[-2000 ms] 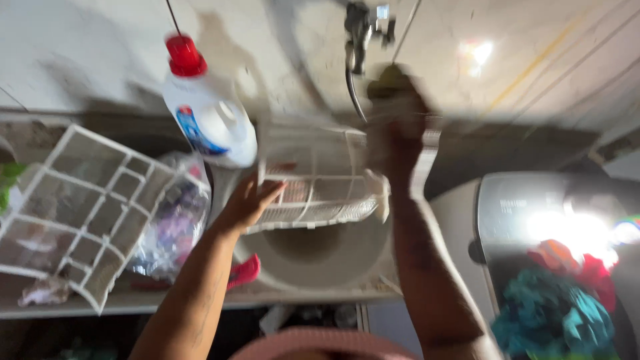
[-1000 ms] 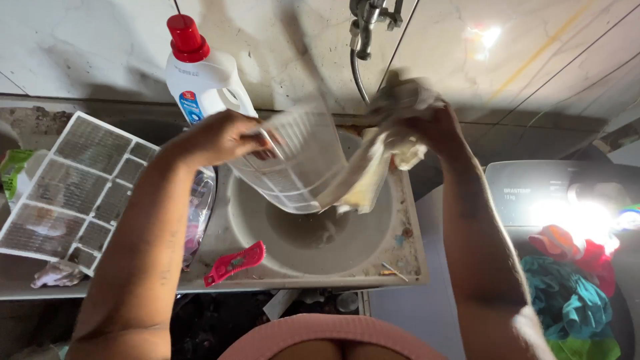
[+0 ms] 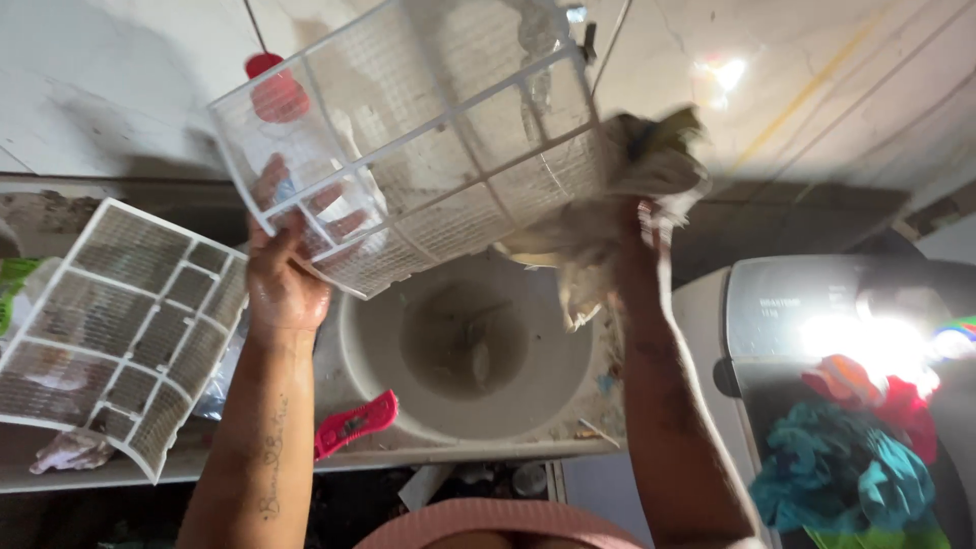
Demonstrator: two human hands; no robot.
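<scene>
My left hand grips the lower left corner of a white plastic mesh air filter, lifted and tilted above a round sink basin with cloudy water in it. My right hand, blurred, holds a bunched, pale dirty cloth at the filter's right end. Through the mesh show a red-capped bottle and part of the tap. A second mesh filter lies on the left of the counter. A red utility knife rests near the basin's front left rim.
Plastic bags lie under and beside the second filter. To the right stands a washing machine with teal and red clothes on it. A tiled wall rises behind the sink. Small debris sits on the basin's right ledge.
The filter in my left hand has come up from over the basin and now hides much of the bottle and tap. The cloth stays in my right hand, by the filter's right end.
</scene>
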